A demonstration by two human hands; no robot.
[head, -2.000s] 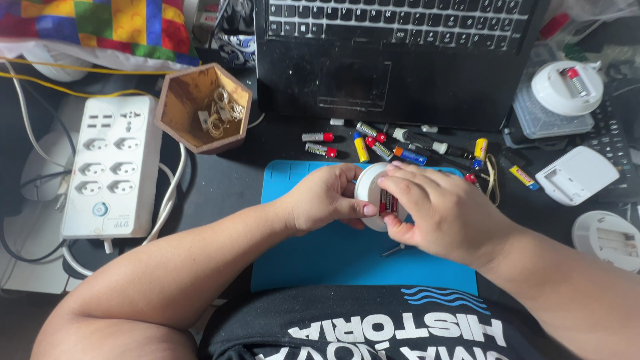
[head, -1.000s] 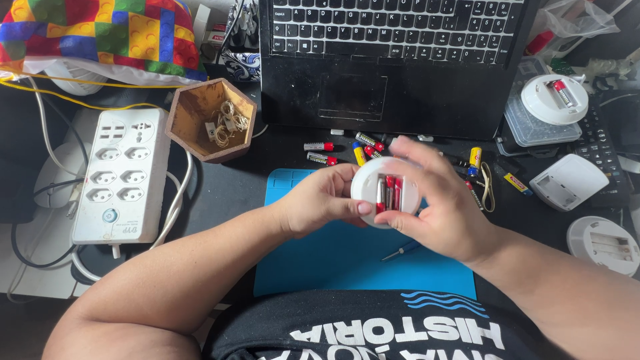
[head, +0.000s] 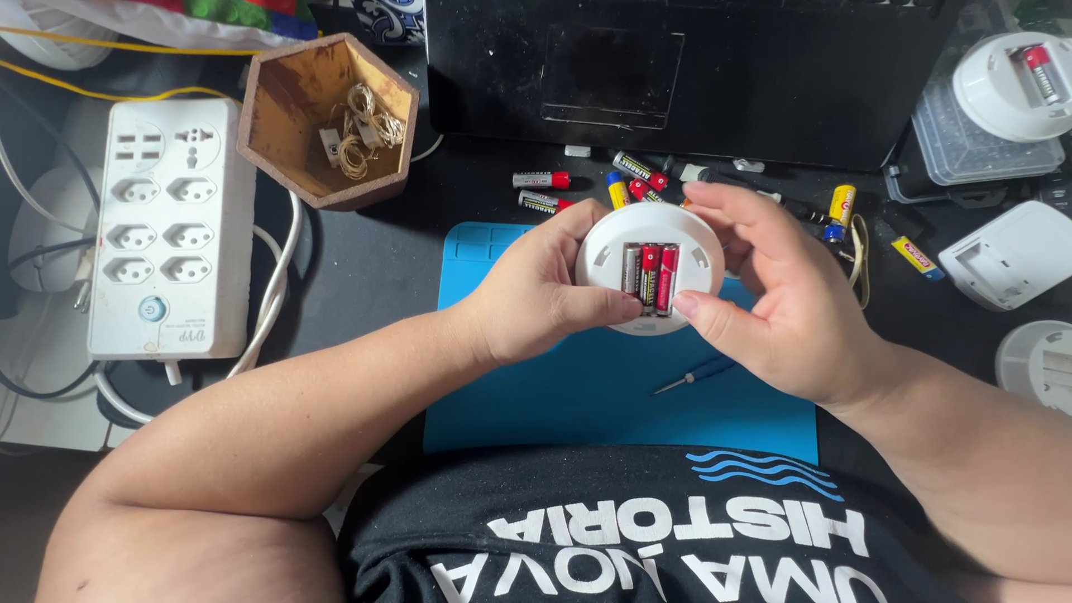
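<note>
A round white battery-powered device is held over the blue mat, its battery compartment facing up. Three AAA-type batteries lie side by side in that compartment. My left hand grips the device's left side, the thumb at the lower end of the batteries. At the right side, my right hand touches the device with its thumb near the compartment's lower right corner, fingers spread behind the rim. A small blue screwdriver lies on the mat below, its handle end partly hidden by my right hand.
Loose batteries lie behind the mat, before a black laptop. A hexagonal wooden box with wire coils and a white power strip are at left. A similar white device rests on a plastic case; a white housing is at right.
My right hand's fingers, which covered much of the device two seconds ago, have moved off its face to the right edge, exposing the batteries. My left hand still holds it.
</note>
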